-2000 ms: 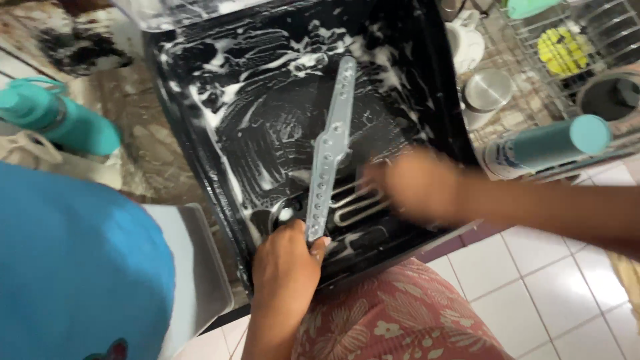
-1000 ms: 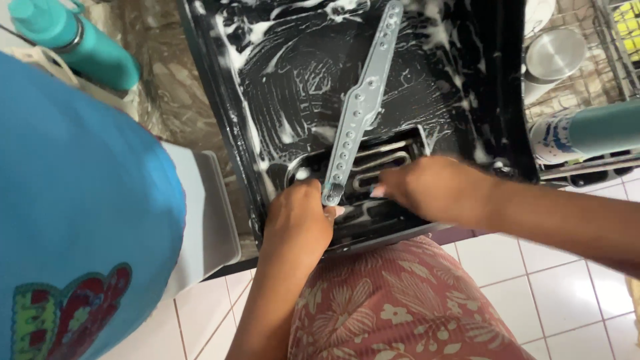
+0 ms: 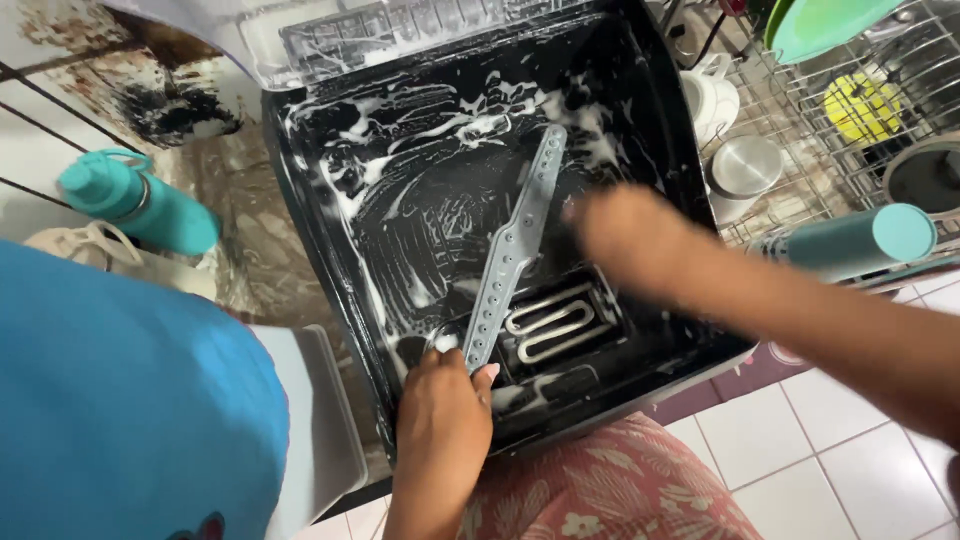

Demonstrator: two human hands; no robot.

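A black tub [image 3: 442, 195], streaked with white suds, lies in front of me. A grey perforated spray arm [image 3: 517, 240], like a dishwasher's, slants across it. At its lower end my left hand [image 3: 446, 409] grips it between thumb and fingers. My right hand [image 3: 630, 232] is blurred over the tub, right of the spray arm; whether it holds something cannot be made out. A looped metal coil [image 3: 555, 326] sits in a rectangular recess below, between the hands.
Left stand a teal bottle [image 3: 142, 202], a cream bag [image 3: 112, 247] and a blue cloth [image 3: 127, 397]. A clear ribbed plastic part [image 3: 390, 34] borders the top. Right are a wire dish rack [image 3: 795, 105], a white mug [image 3: 709, 101], a metal cup [image 3: 746, 169] and a teal tumbler [image 3: 862, 240].
My right hand has moved up and away from the coil, which now shows more fully. My left hand still grips the spray arm's lower end.
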